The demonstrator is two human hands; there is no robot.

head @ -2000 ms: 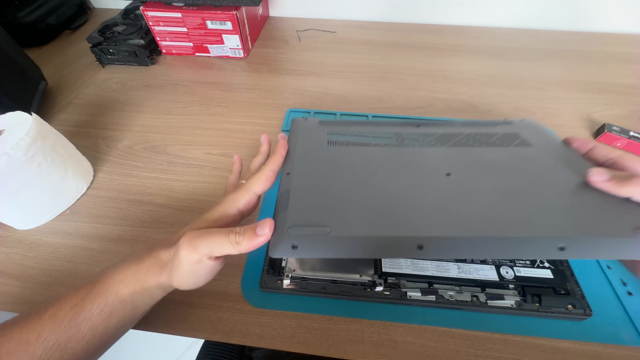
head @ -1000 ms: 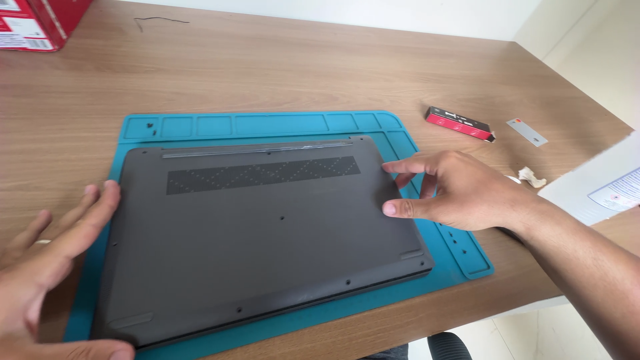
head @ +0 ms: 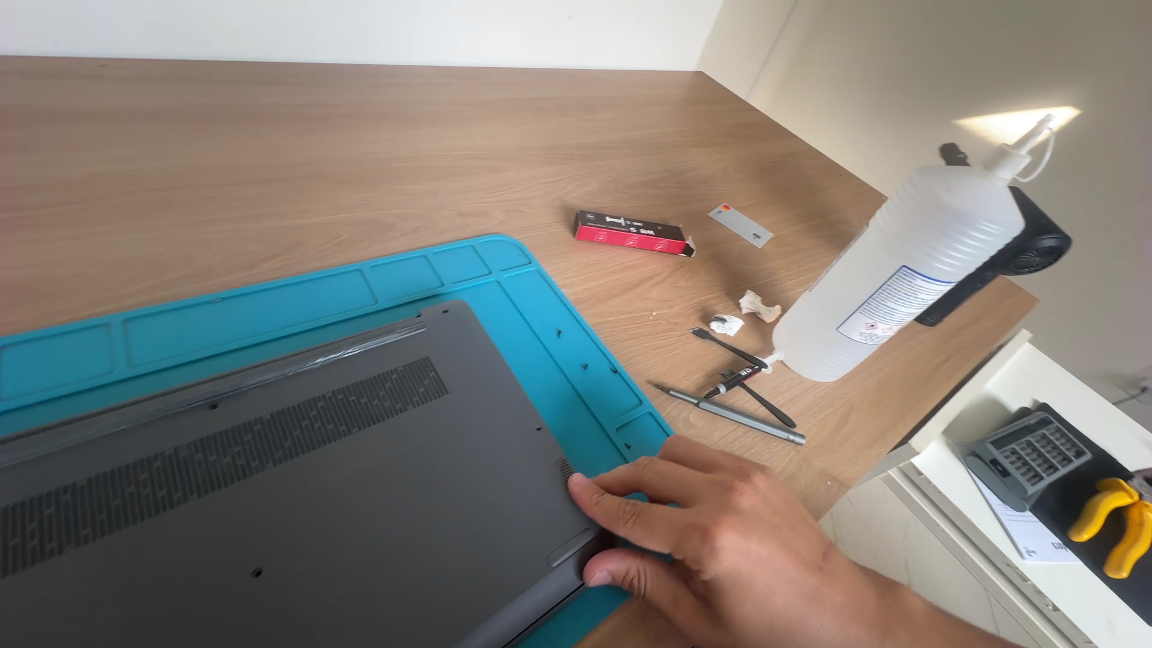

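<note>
A grey laptop (head: 378, 486) lies bottom side up on a teal silicone work mat (head: 252, 315), its vented bottom cover on top. My right hand (head: 711, 531) touches the laptop's near right corner, with fingertips on the cover's edge and the thumb low at the side. Whether it grips the corner is unclear. Several small screws (head: 586, 366) rest in the mat's right-hand compartments. My left hand is out of view.
Right of the mat lie a precision screwdriver (head: 738, 418), a black spudger (head: 765, 403), a small syringe (head: 731, 382), crumpled tissue (head: 760, 306), a red-black box (head: 634, 234) and a card (head: 741, 225). A plastic bottle (head: 900, 270) stands behind; an open drawer (head: 1008, 540) holds yellow-handled pliers (head: 1116, 522).
The bottom cover, held tilted over the exposed internals two seconds ago, now lies on the laptop. My right hand has moved to the near right corner. The view has swung right, and my left hand has left it.
</note>
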